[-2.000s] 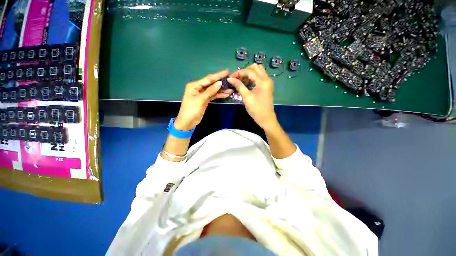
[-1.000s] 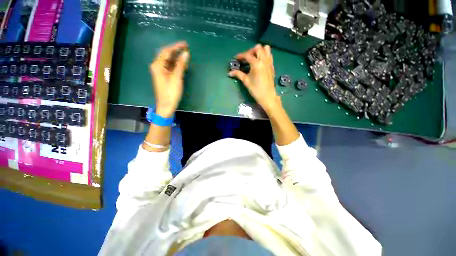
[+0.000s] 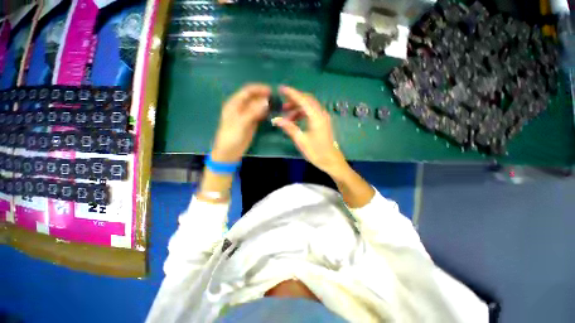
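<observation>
My left hand and my right hand are close together above the green mat. A small dark piece is between their fingertips; it is blurred, and I cannot tell whether it is one part or two. Both hands' fingers are bent around it. To the right of my right hand, three small round housings stand in a short row on the mat.
Strips of square circuit boards lie on printed cardboard at the left. A white and green box with a metal mechanism stands at the back. A large module heap lies at the right. Clear ridged trays are at the back.
My hands were apart a second ago, my left hand at the left and my right hand holding a housing. Now they have come together around a small dark piece.
</observation>
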